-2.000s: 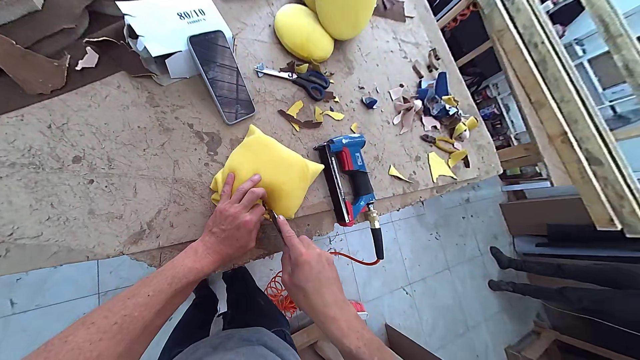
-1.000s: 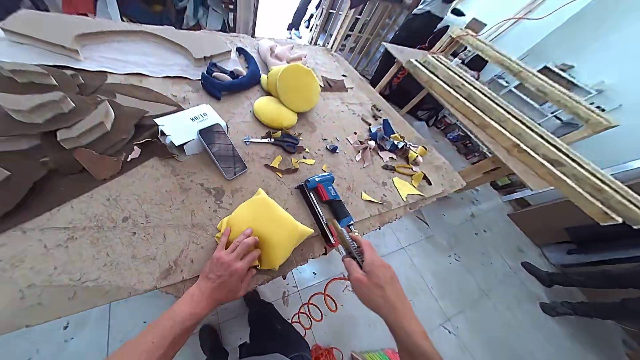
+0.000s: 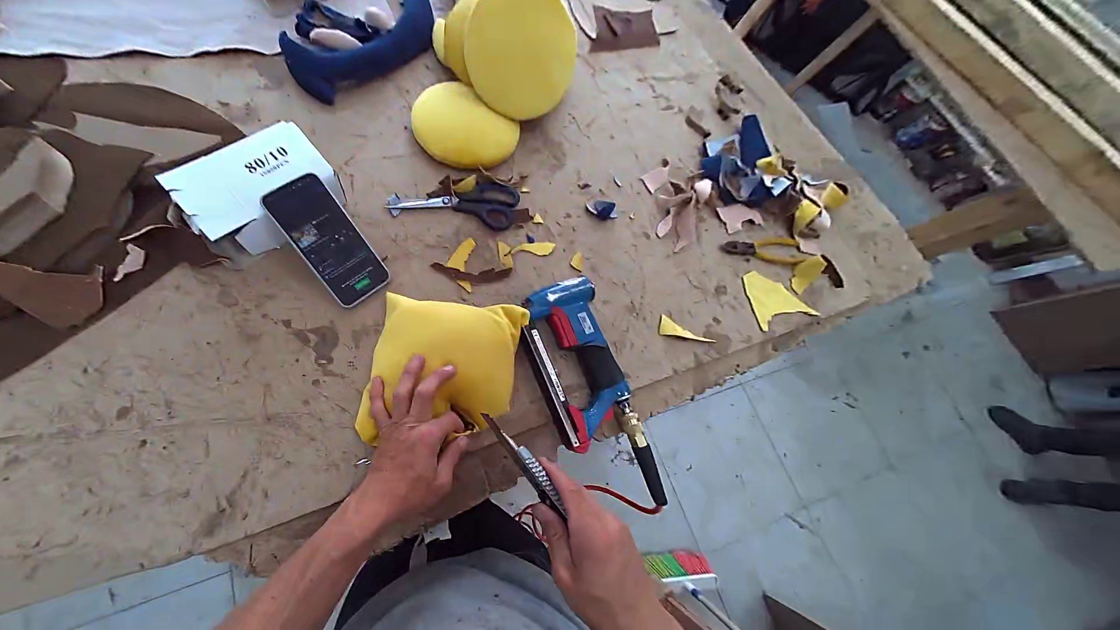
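Observation:
A yellow fabric-covered pad [image 3: 446,350] lies at the near edge of the worktable. My left hand [image 3: 416,451] presses on its near left part with spread fingers, by a small dark gap at the pad's edge. My right hand [image 3: 591,542] grips a utility knife [image 3: 534,472], its blade tip close to the pad's near right corner; whether it touches is unclear. Just right of the pad lies a blue pneumatic stapler [image 3: 582,350] with its hose fitting over the table edge. Scissors [image 3: 464,204] rest farther back.
A phone [image 3: 324,241] leans on a white box [image 3: 249,179] at left. Round yellow padded pieces [image 3: 521,57] and a blue curved piece [image 3: 367,57] lie at the back. Pliers [image 3: 770,252] and fabric scraps [image 3: 744,175] are at right. Brown cut pieces [image 3: 52,210] cover the far left.
My right hand with the knife has come back from beside the stapler to the pad's near edge since a second ago. My left hand remains on the pad. The view has shifted.

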